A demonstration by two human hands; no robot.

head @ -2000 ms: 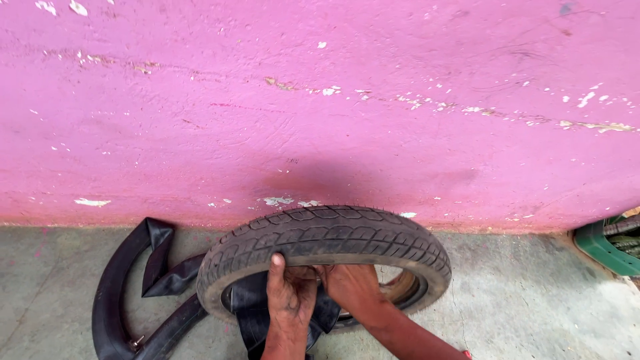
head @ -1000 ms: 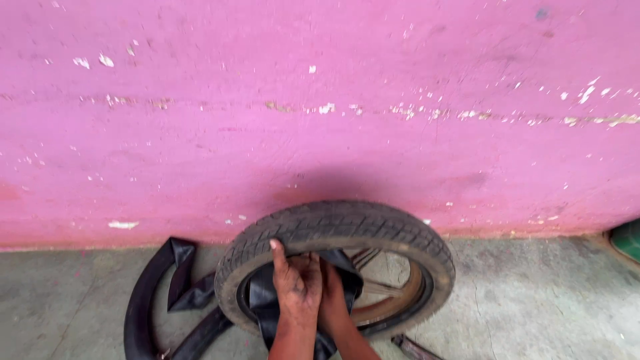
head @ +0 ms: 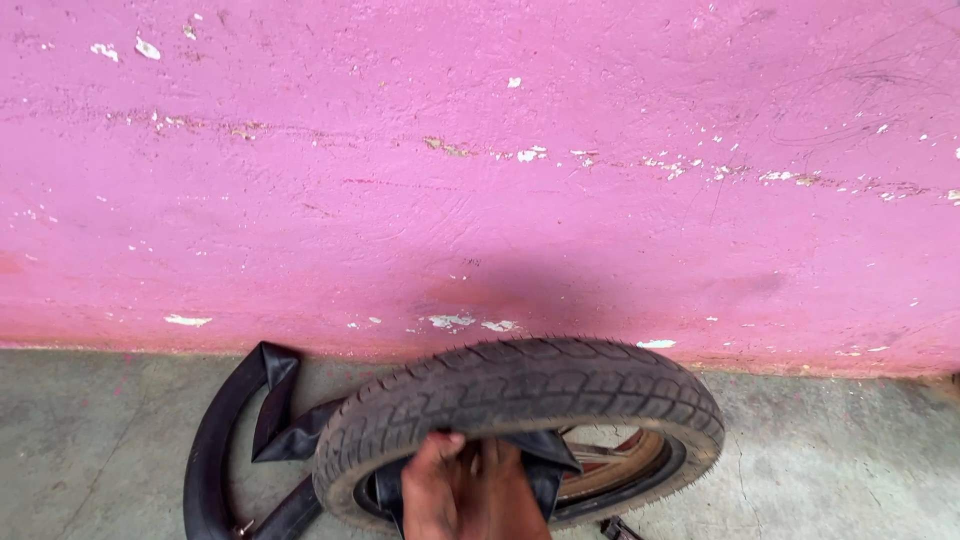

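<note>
A black rubber tyre with a worn tread stands tilted around a spoked wheel rim. At the tyre's near opening, my left hand has its thumb on the sidewall; its fingers are hidden inside. Close beside it, my right hand reaches under the tyre's edge, blurred, with its fingertips out of sight. Black rubber inner tube bulges around both hands within the tyre; what each hand grips cannot be made out.
Another black inner tube, folded and with a metal valve stem, lies on the concrete floor at the left. A pink wall with chipped paint rises behind the tyre. A dark metal object lies at the bottom edge.
My right hand, farther right along the tyre's opening two seconds ago, is now close beside my left hand. The tyre's tilt has varied slightly.
</note>
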